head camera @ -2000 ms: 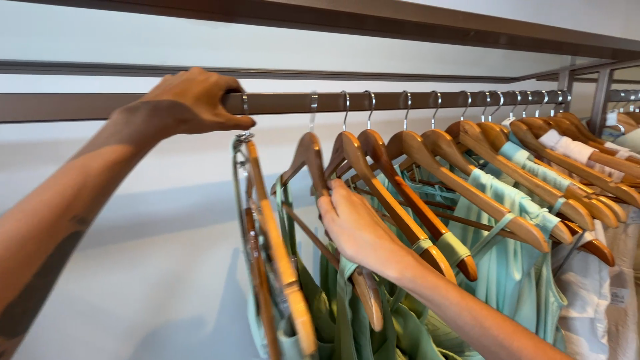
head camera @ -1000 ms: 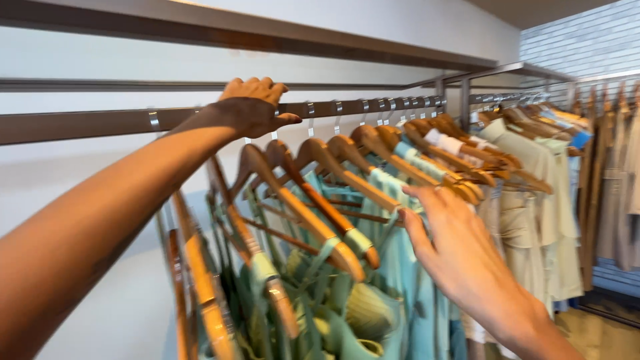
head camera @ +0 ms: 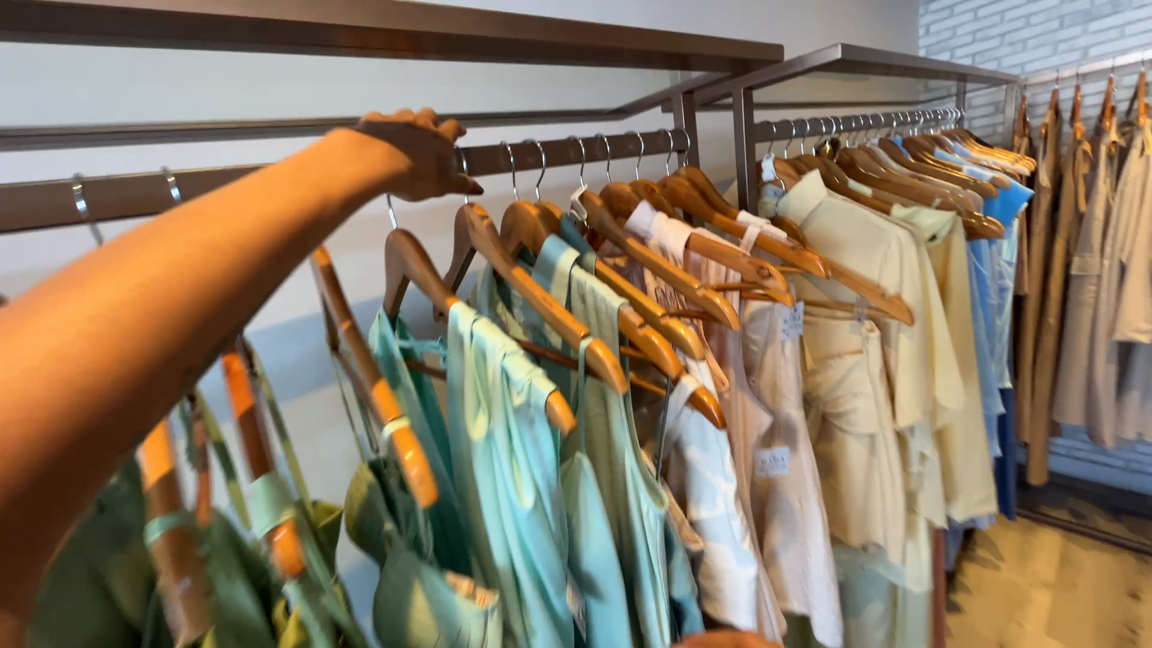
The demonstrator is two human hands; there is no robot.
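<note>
My left hand point(head camera: 423, 155) rests over the brown metal clothes rail point(head camera: 580, 153), its fingers by the hooks of the wooden hangers; whether it grips a hook cannot be told. Just below it hangs a wooden hanger point(head camera: 418, 265) with a mint green garment point(head camera: 499, 441). A wooden hanger point(head camera: 405, 450) with a green strappy top point(head camera: 432, 576) hangs lower left of that. More green garments are partly hidden behind my left forearm. At the bottom edge shows a small blurred brownish shape, perhaps part of my right hand, but this is too little to tell.
Pink garments point(head camera: 787, 504) with tags hang further right on the same rail. Past an upright post point(head camera: 744, 148), a second rail holds cream point(head camera: 864, 405) and blue clothes. Brown and beige clothes point(head camera: 1080, 297) hang along the brick wall, above a wooden floor point(head camera: 1053, 594).
My left hand has moved right along the rail. My right hand, at the hangers in both earlier frames, has left them. The view has swung right, showing more of the further racks.
</note>
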